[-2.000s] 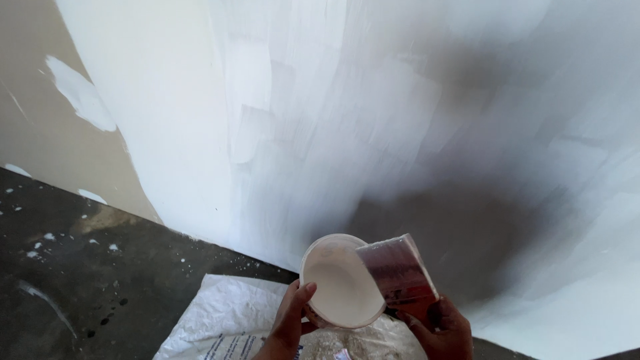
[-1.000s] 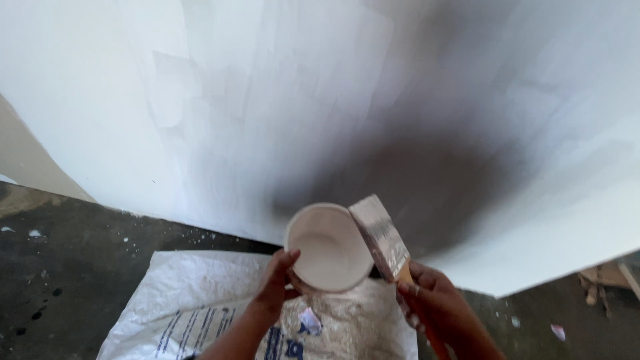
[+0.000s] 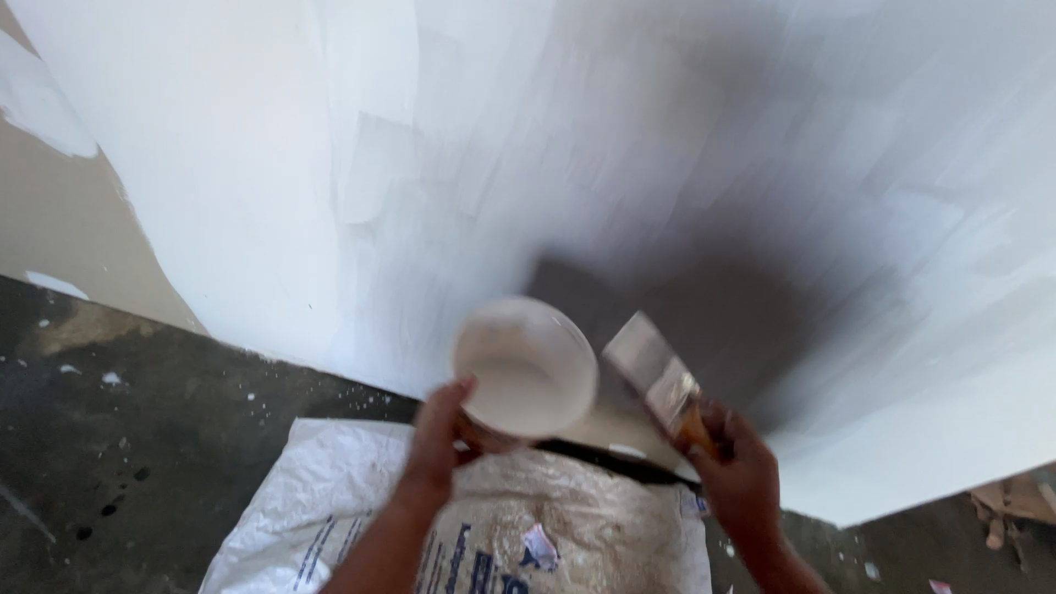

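A round pale bowl [image 3: 528,371] is tilted so that its inside faces me, with pale paint or coating in it. My left hand [image 3: 441,433] grips its lower left rim, the thumb over the edge. To its right, my right hand [image 3: 734,462] holds a wide flat paintbrush [image 3: 656,363] by its orange-brown handle. The bristles point up and to the left, apart from the bowl, and look coated pale. Behind both stands a wall [image 3: 247,165] with streaky white paint over a grey-beige surface.
A white woven sack [image 3: 330,470] with blue print and brown dirt lies on the dark floor [image 3: 165,437] by the wall's foot. White drips dot the floor. A scrap of paper [image 3: 540,546] rests on the sack. Brown debris [image 3: 1011,507] lies beyond the wall's corner at right.
The brush was at the bowl's right rim in both earlier frames; now a gap separates them. My left hand has kept hold of the bowl.
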